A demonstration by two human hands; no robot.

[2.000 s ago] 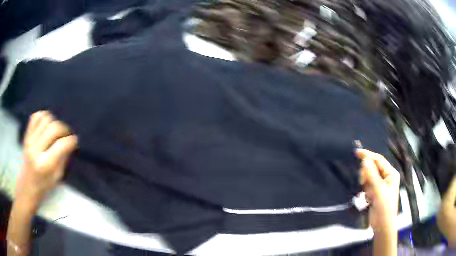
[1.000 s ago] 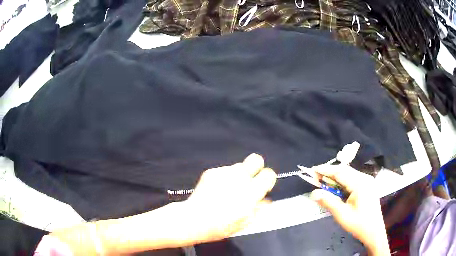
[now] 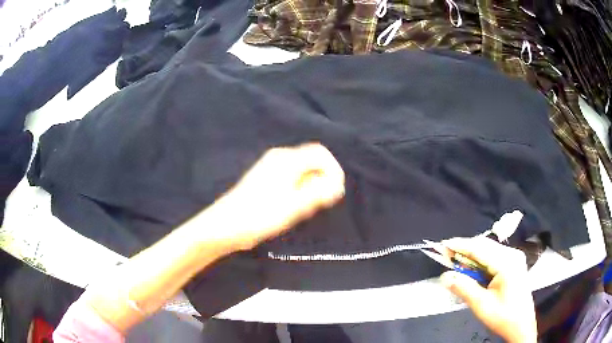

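A dark garment [image 3: 282,120] lies spread over the table in front of me. A pale toothed strip [image 3: 335,257] runs along its near edge, with a small white tag [image 3: 507,225] at its right end. My right hand [image 3: 493,281] holds the thread snips [image 3: 470,269], blue at the grip, their pale points apart over the strip's right part. My left hand [image 3: 305,181] is closed above the middle of the garment, slightly blurred. Whether it pinches cloth or a thread cannot be seen.
Plaid garments [image 3: 423,30] with white loops [image 3: 389,31] lie heaped beyond the dark garment and down the right side. Other dark garments [image 3: 54,67] lie at the far left. The white table's near edge [image 3: 315,305] curves below. A lilac sleeve [image 3: 596,321] shows at the lower right.
My left hand was off to the left, then on the toothed strip, and is now lifted farther up over the garment. The strip shows uncovered. The snips appeared in my right hand and stay by the strip.
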